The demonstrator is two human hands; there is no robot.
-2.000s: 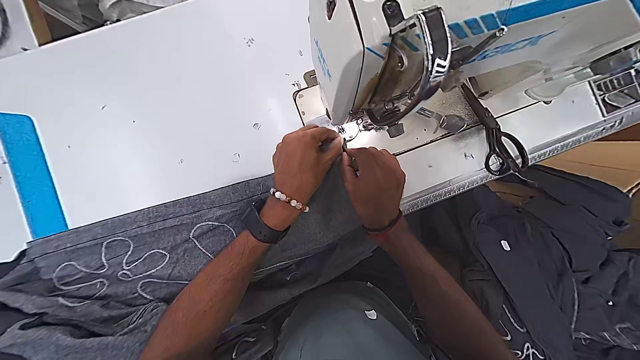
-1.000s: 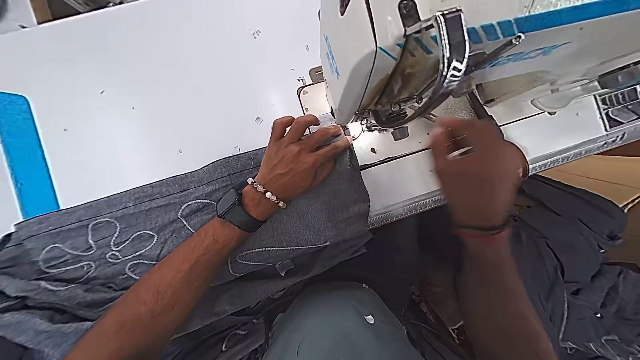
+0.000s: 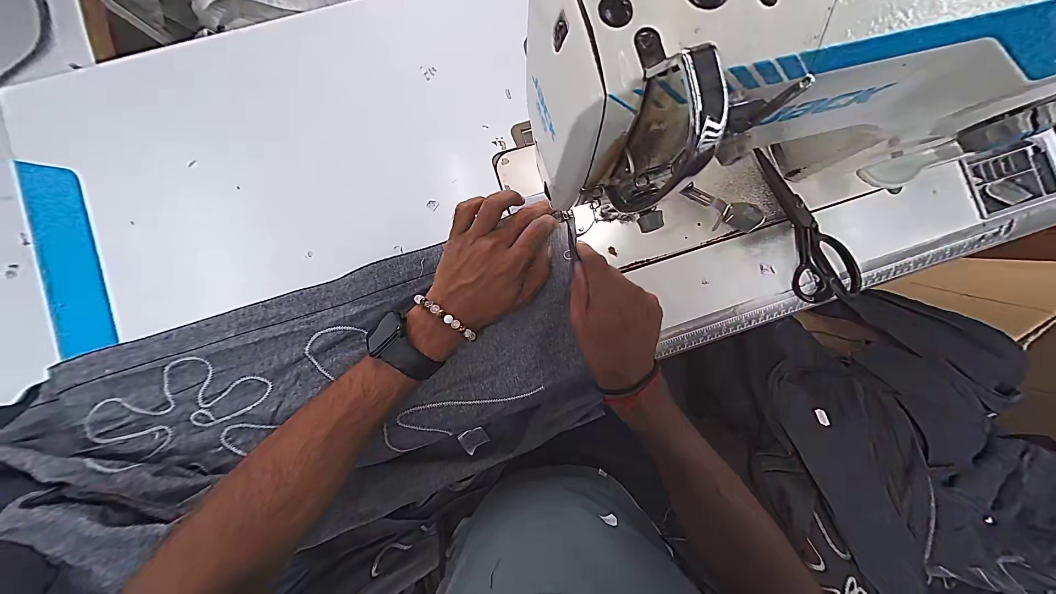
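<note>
A dark grey fabric piece [image 3: 495, 371] with white stitched flower outlines lies along the front edge of the white sewing table. Its upper right corner is at the presser foot [image 3: 582, 216] of a Jack industrial sewing machine [image 3: 569, 99]. My left hand [image 3: 491, 264], with a beaded bracelet and a black watch at the wrist, lies flat on the fabric, fingertips beside the foot. My right hand [image 3: 615, 322] pinches the fabric's right edge just in front of the foot; the exact grip is partly hidden by its fingers.
Black-handled scissors [image 3: 813, 239] lie on the machine bed to the right. A measuring tape strip [image 3: 734, 328] runs along the table's front edge. More dark fabric [image 3: 874, 412] hangs below at the right, near a cardboard box [image 3: 973, 297]. Thread scraps dot the white table [image 3: 247, 165].
My right hand, blurred near the scissors one second ago, has come back left to the fabric's edge by the foot. My left hand has stayed on the fabric beside the foot.
</note>
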